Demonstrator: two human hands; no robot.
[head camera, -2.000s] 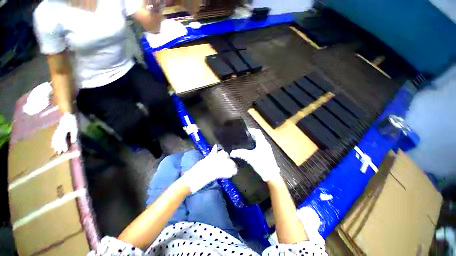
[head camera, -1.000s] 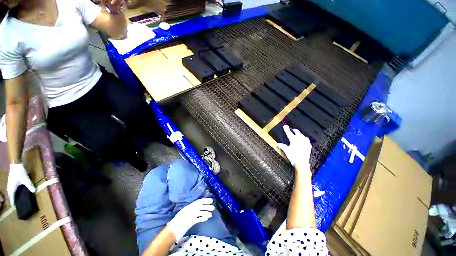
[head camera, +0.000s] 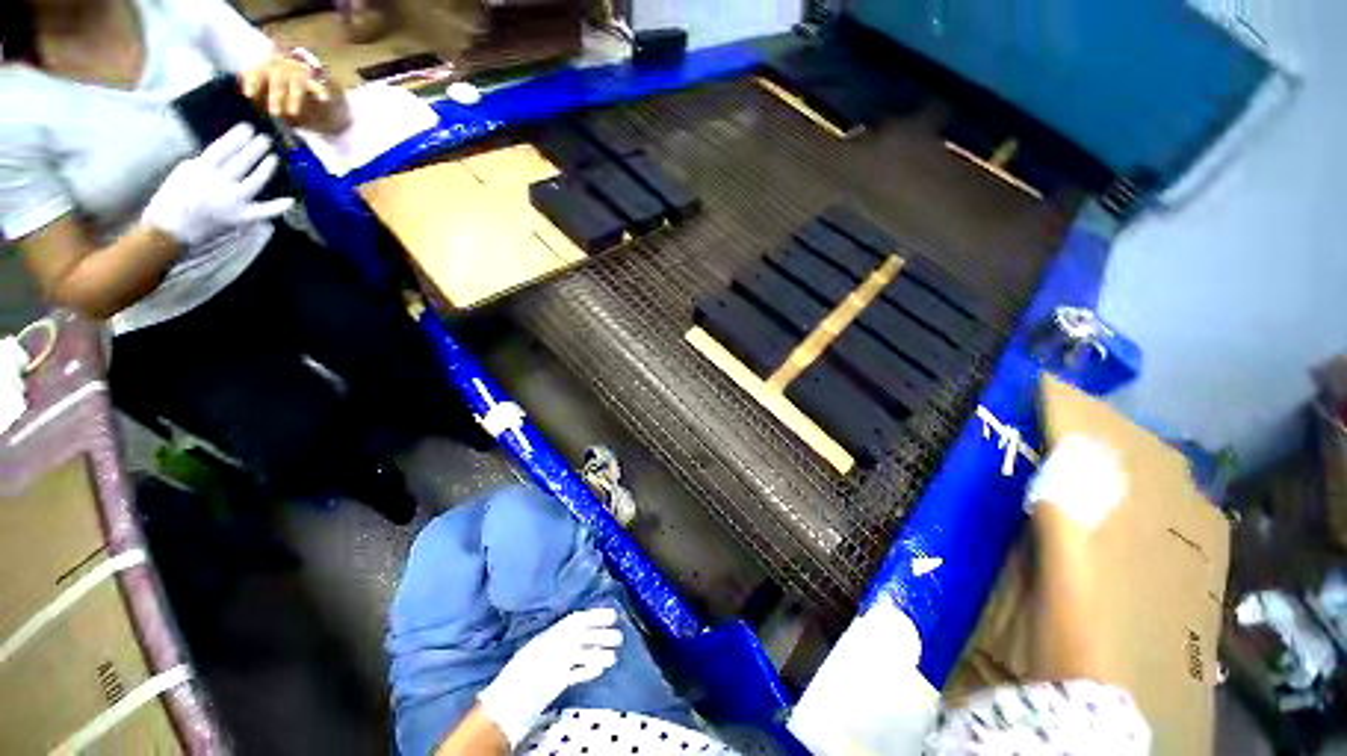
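Note:
My left hand (head camera: 551, 672), in a white glove, rests empty over my thigh with its fingers loosely bent. My right hand (head camera: 1078, 480), gloved and blurred, is on the upper part of the spare cardboard stack (head camera: 1138, 591) at the right; whether its fingers grip a sheet cannot be told. Black housings (head camera: 805, 303) lie in two rows on a cardboard sheet, with a tan cardboard strip (head camera: 839, 322) showing between the rows and a tan edge at the near side. The sheet lies on the mesh conveyor belt (head camera: 665, 318).
A person at left holds a black part (head camera: 222, 107). Another cardboard sheet (head camera: 461, 222) with several black parts lies at the belt's left corner. Blue-wrapped rails (head camera: 968, 488) edge the conveyor. A white cloth or paper (head camera: 872, 687) lies on the near rail. The cardboard-covered bench (head camera: 59, 606) is at far left.
My right hand has moved from the black parts to the cardboard stack. My left hand has stayed over my lap. The person at left has lifted a black part from the bench. The view has shifted slightly.

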